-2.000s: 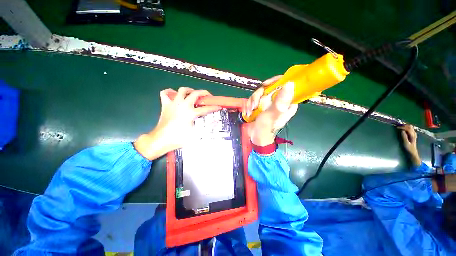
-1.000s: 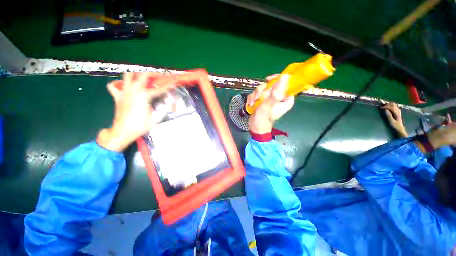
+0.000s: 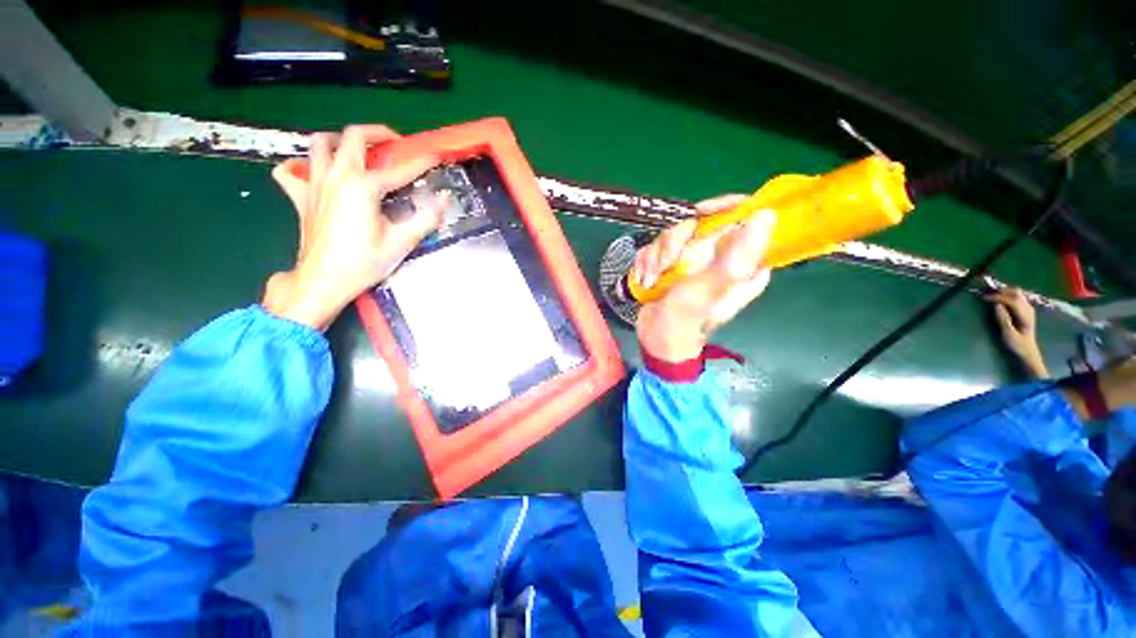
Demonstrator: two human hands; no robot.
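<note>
The red frame [image 3: 588, 293] lies tilted on the dark green bench with the open black tablet unit [image 3: 530, 237] inside it. The silver-white battery [image 3: 467, 318] shines in the tablet's middle. My left hand [image 3: 349, 224] grips the frame's upper left corner, thumb over the circuit board [image 3: 459, 199]. My right hand [image 3: 704, 280] is closed around the yellow-orange electric screwdriver [image 3: 822, 214], to the right of the frame. Its tip end is over the round mesh dish [image 3: 617, 277]; the tip itself is hidden or too small to see.
A worn white metal rail [image 3: 206, 135] runs behind the bench. An unframed tablet unit [image 3: 293, 56] lies on the green belt beyond. A blue bin [image 3: 23, 305] is at left. A black cord [image 3: 860, 364] loops down at right, near another person's hand [image 3: 1019, 327] and blue sleeves.
The red frame with the tablet has moved left and turned, away from the screwdriver tip, uncovering the mesh dish. My left hand moved with it. My right hand still holds the screwdriver.
</note>
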